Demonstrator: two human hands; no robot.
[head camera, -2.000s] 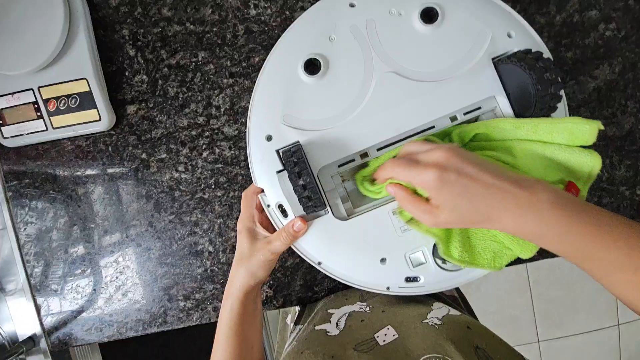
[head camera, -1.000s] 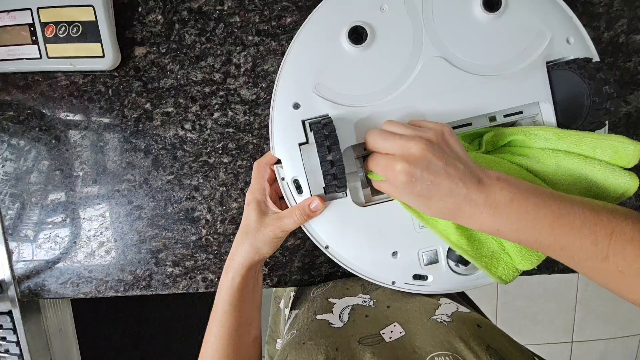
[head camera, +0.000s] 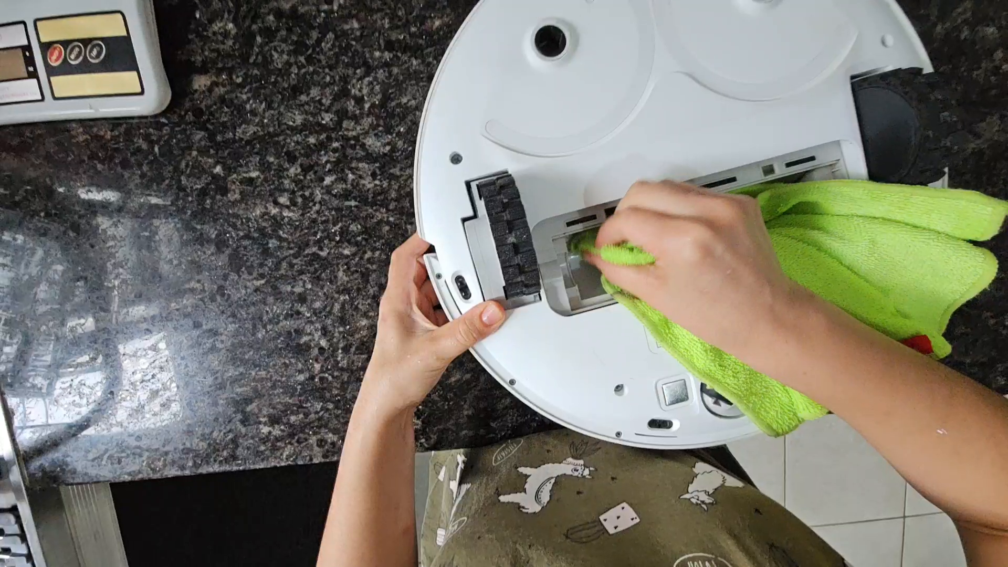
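Note:
A white robot vacuum (head camera: 567, 354) lies with its underside up on the dark stone counter. My left hand (head camera: 429, 323) grips its left rim, thumb on the underside below a black treaded wheel (head camera: 512, 236). In my right hand (head camera: 693, 252) is a green microfiber cloth (head camera: 874, 260), and a bunched part of it is pressed into the left part of the brush compartment (head camera: 559, 287). The rest of the cloth drapes right over the compartment and the vacuum's lower right. A second black wheel (head camera: 898, 126) sits at the right; my hand and the cloth hide much of the compartment.
A kitchen scale (head camera: 150, 87) stands at the upper left of the granite counter (head camera: 276, 197). A metal edge with a rack-like part (head camera: 16, 504) shows at the lower left. The counter's front edge runs close to my patterned clothing; pale floor tiles (head camera: 843, 472) lie beyond it.
My right hand and the cloth have shifted within the compartment, staying around its left part. My left hand keeps its hold on the rim. The view has moved left and nearer since two seconds ago.

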